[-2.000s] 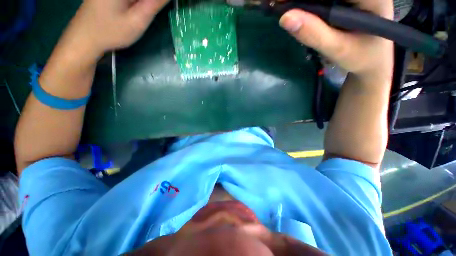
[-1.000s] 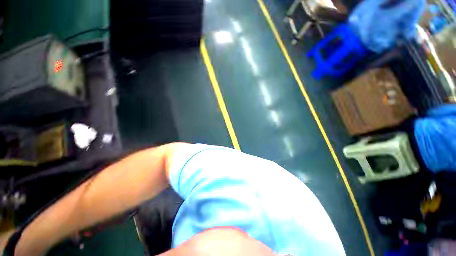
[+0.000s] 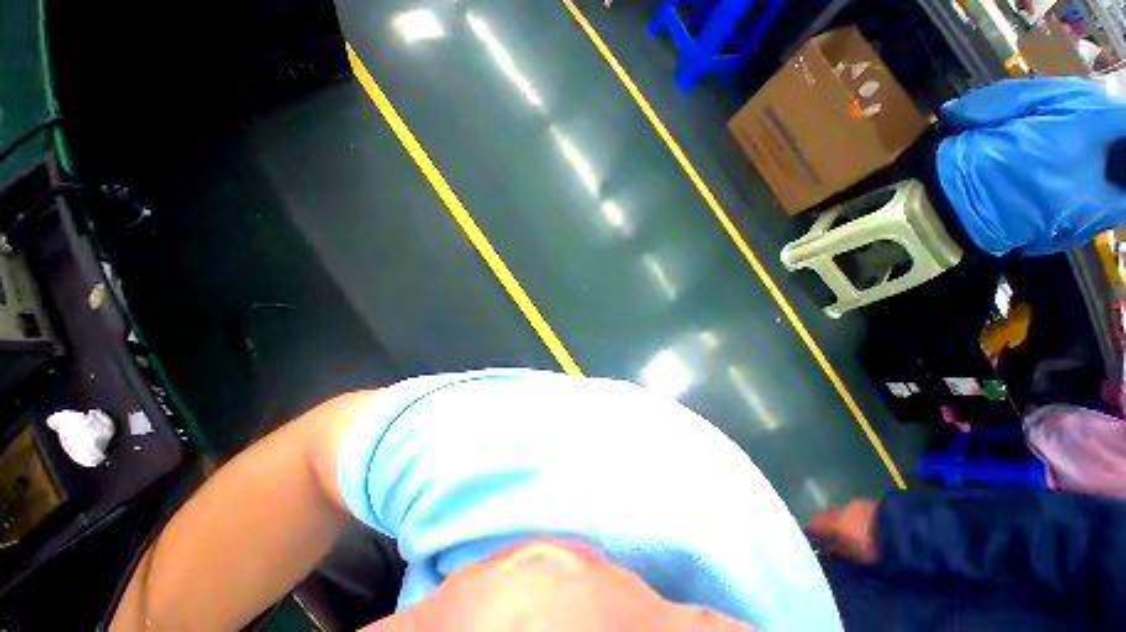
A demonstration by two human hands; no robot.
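Neither of my hands is in view. One bare upper arm [image 3: 241,519] of mine runs from the light blue sleeve [image 3: 432,463] down to the lower left, where the picture's edge cuts it off. Nearest in front of me at the left is a dark shelf or tray [image 3: 105,352] with a crumpled white piece [image 3: 83,436] and a brass-coloured box [image 3: 25,484]. The circuit board and the black-handled iron are not in view.
A person's hand [image 3: 846,531] and dark sleeve [image 3: 988,556] reach in at the lower right. The floor has yellow lines [image 3: 457,210]. Beyond stand a pale stool [image 3: 920,241], a cardboard box [image 3: 821,124], a blue stool [image 3: 710,37] and a person in light blue [image 3: 1037,161].
The view has swung from the bench and board to the aisle beside me. My hands have left the picture. Another person's hand and dark sleeve have appeared at the lower right.
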